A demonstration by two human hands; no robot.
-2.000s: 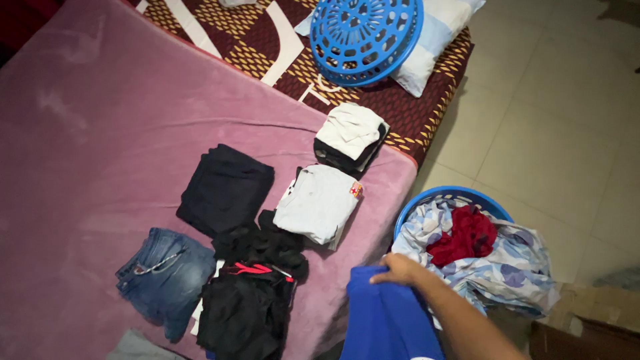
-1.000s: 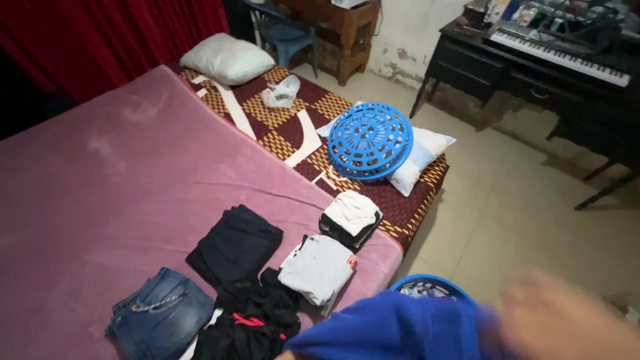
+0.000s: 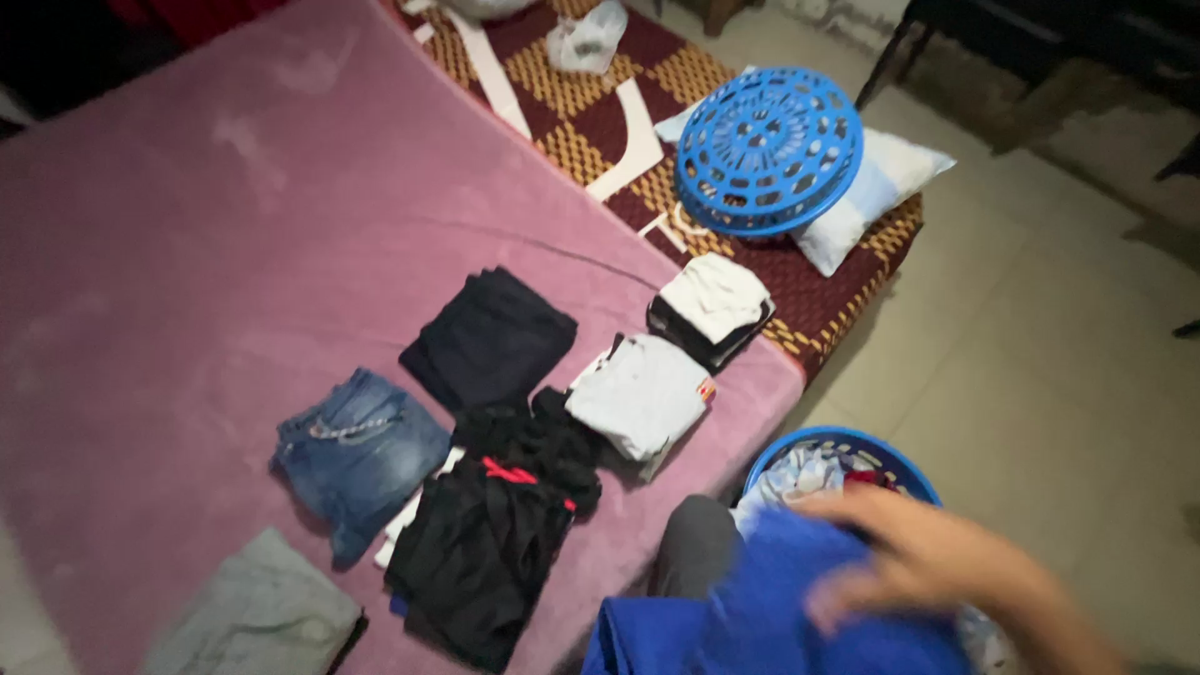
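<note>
A blue garment point(image 3: 750, 600) lies bunched at the bottom right, over a knee in grey cloth. My right hand point(image 3: 900, 553) is blurred and rests on or just above it; whether the fingers grip the cloth I cannot tell. My left hand is out of the frame. Left of the garment, on the pink blanket, are black clothes with red trim point(image 3: 487, 553), folded blue jeans point(image 3: 361, 459), a folded dark garment point(image 3: 492, 337) and a grey folded garment point(image 3: 258, 609). A light grey folded stack point(image 3: 642, 394) and a white-topped stack point(image 3: 717, 295) lie near the blanket's corner.
A blue basket point(image 3: 844, 436) holding patterned and red cloth stands beside the bed, partly behind my hand. An upturned blue basket point(image 3: 769, 150) leans on a pillow point(image 3: 886, 178) over a brown patterned cover. A plastic bag point(image 3: 589, 39) lies farther back. Dark furniture stands at upper right.
The blue garment, which hung from my right hand beside the bed two seconds ago, is now bunched over the knee. The view tilted up, then partly down again.
</note>
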